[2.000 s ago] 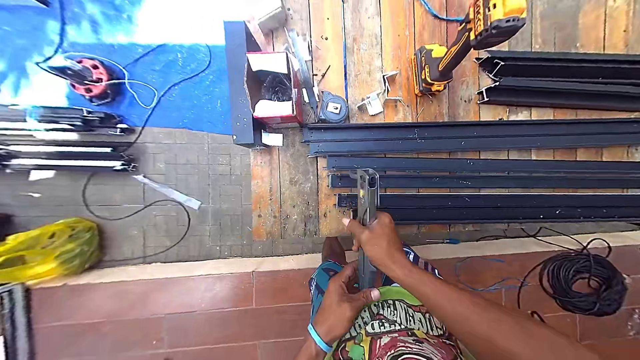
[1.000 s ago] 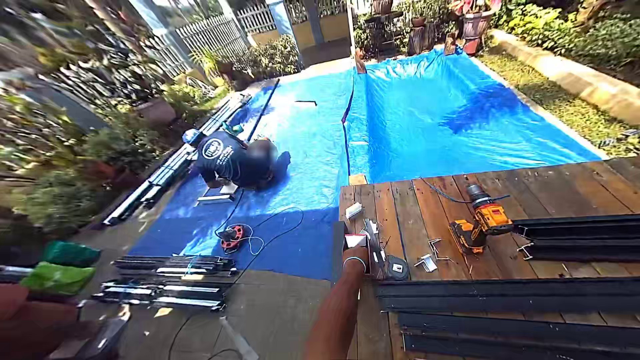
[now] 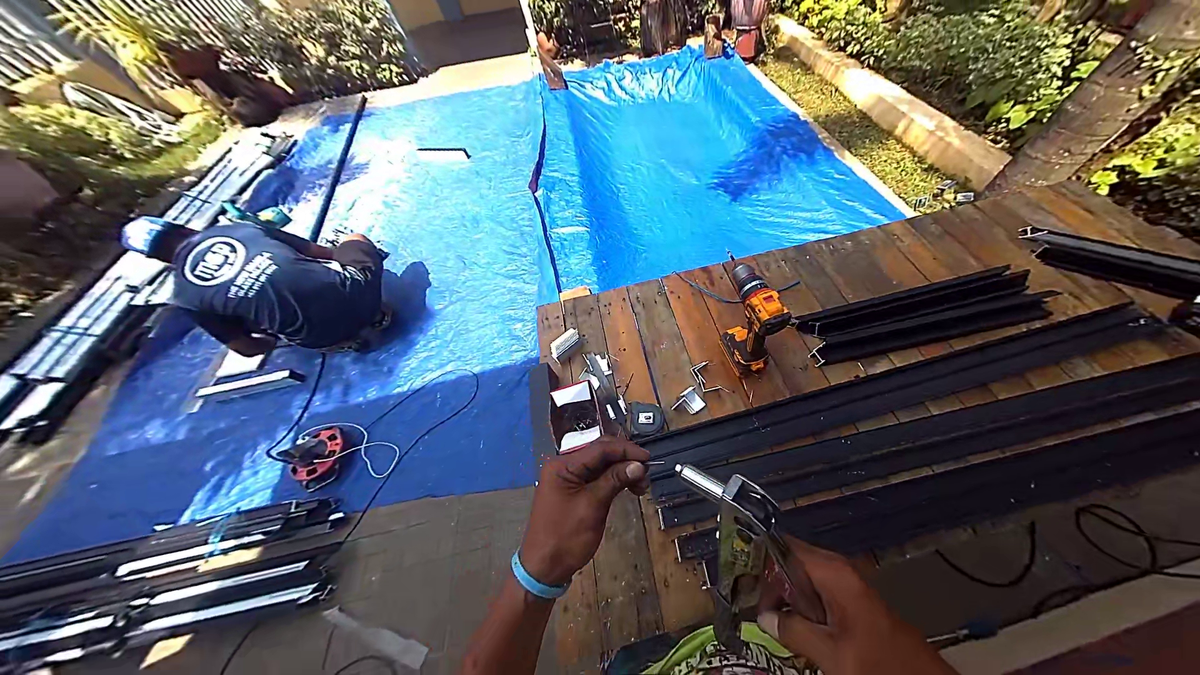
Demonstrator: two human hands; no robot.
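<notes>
My left hand [image 3: 586, 502], with a blue band on its wrist, pinches a thin metal pin, likely a blind rivet [image 3: 656, 462], between thumb and fingertips. The pin points at the nose of a hand riveter [image 3: 741, 525], a small gap apart from it. My right hand [image 3: 825, 600] grips the riveter's handles. Just beyond my left hand an open cardboard box [image 3: 575, 417] holds small dark pieces. Beside the box lie a tape measure [image 3: 646, 419] and small metal brackets [image 3: 691, 399]. A yellow cordless drill [image 3: 755, 319] stands on the wooden deck. Long black metal profiles [image 3: 900, 445] lie to the right.
A co-worker [image 3: 272, 281] crouches on the blue tarp [image 3: 450, 216] at left. A red cable reel [image 3: 316, 457] with loose cable lies nearer. Bundled profiles [image 3: 187, 581] lie at lower left. Black cable [image 3: 1125, 539] is coiled at right. A tarp-covered pool [image 3: 675, 178] borders the deck.
A second ago my left hand was at the open box; now it is nearer me, holding the pin by the riveter. The view has tilted up since two seconds ago.
</notes>
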